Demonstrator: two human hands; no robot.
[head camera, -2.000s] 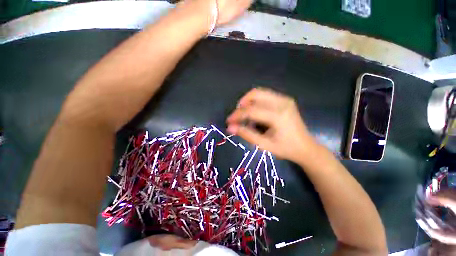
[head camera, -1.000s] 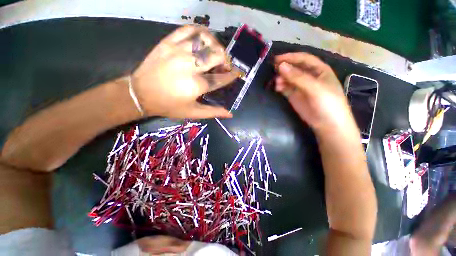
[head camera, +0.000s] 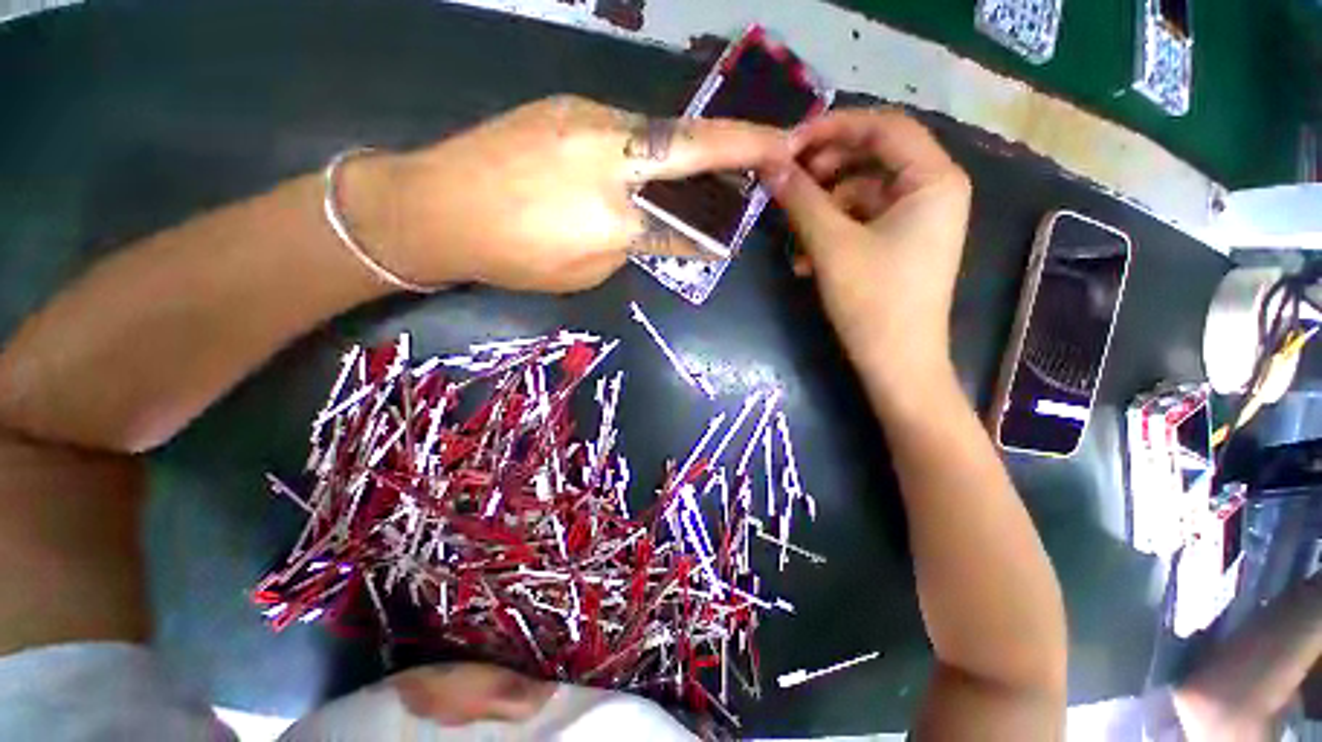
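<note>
A keypad phone assembly (head camera: 696, 276) lies slanted on the dark tabletop near the white rail, its red-edged dark top up and its whitish patterned end down. My left hand (head camera: 558, 196) lies over it from the left, with the index finger stretched to its right edge. My right hand (head camera: 877, 196) is at that same edge, thumb and forefinger pinched together beside my left fingertip. Whether a strip is between the fingertips is too small to tell. A loose pile of red, white and silver strip parts (head camera: 508, 507) lies below my hands.
A smartphone (head camera: 1066, 334) lies at the right. Beyond it are small red and white phones (head camera: 1167, 464), a white round object (head camera: 1247, 326) with wires, and another person's arm (head camera: 1254, 674). A worn white rail (head camera: 957, 109) borders the green belt, which carries whitish units (head camera: 1019, 22). A single strip (head camera: 829, 668) lies apart.
My left hand has come back from beyond the rail and lies on a phone now on the table. My right hand has moved from above the pile up to the phone's right edge.
</note>
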